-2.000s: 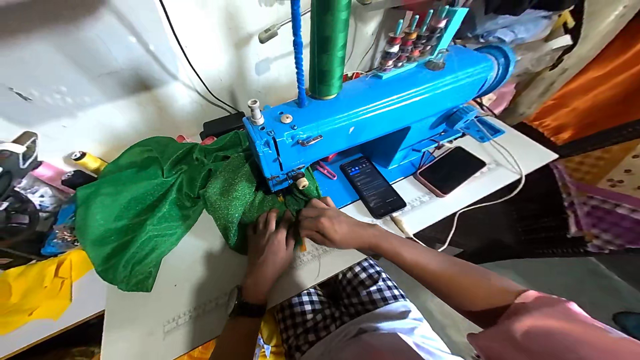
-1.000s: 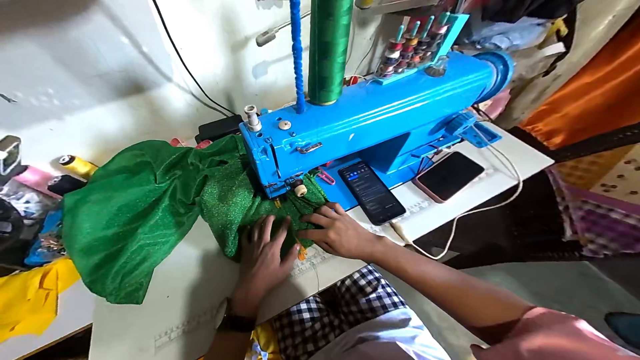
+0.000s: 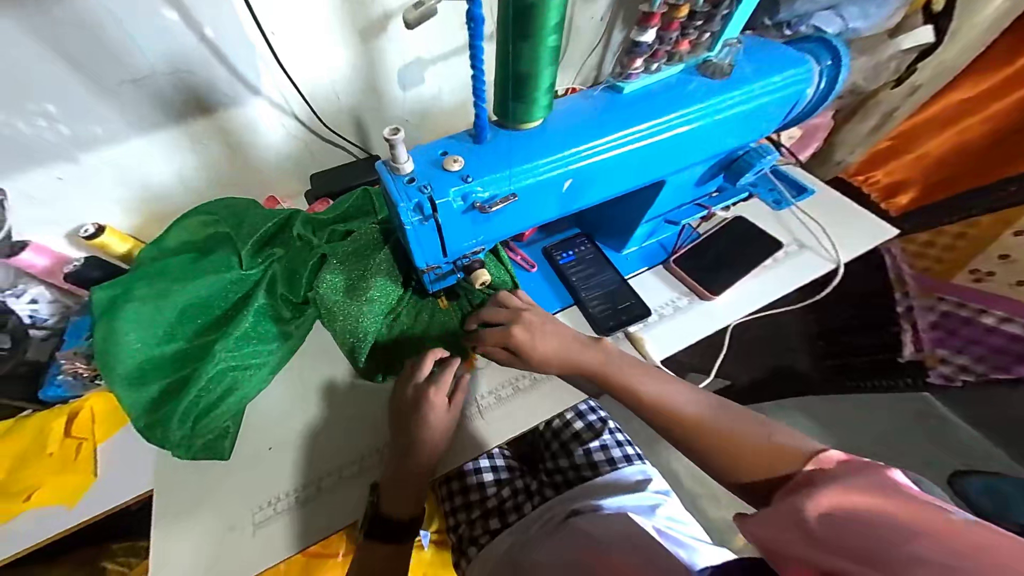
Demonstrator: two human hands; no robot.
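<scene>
A blue sewing machine (image 3: 592, 160) stands on a white table, a large spool of green thread (image 3: 528, 64) on its top. Glittery green fabric (image 3: 224, 320) lies under the machine's head and spreads to the left. My left hand (image 3: 428, 404) rests at the fabric's near edge, fingertips touching it. Just right of the needle area, my right hand (image 3: 524, 332) has its fingers bent closed on a gathered part of the green fabric. A bit of orange material (image 3: 470, 362) shows between the hands. The needle itself is hidden.
A black smartphone (image 3: 596, 284) with a cable lies on the machine's bed, and a second phone (image 3: 724, 256) is to its right. Thread spools (image 3: 112, 242) and yellow fabric (image 3: 56, 456) lie at the left. A bobbin rack (image 3: 672, 40) stands atop the machine.
My left hand has drawn back toward me, from on top of the green fabric to its near edge. My right hand remains beside the needle area.
</scene>
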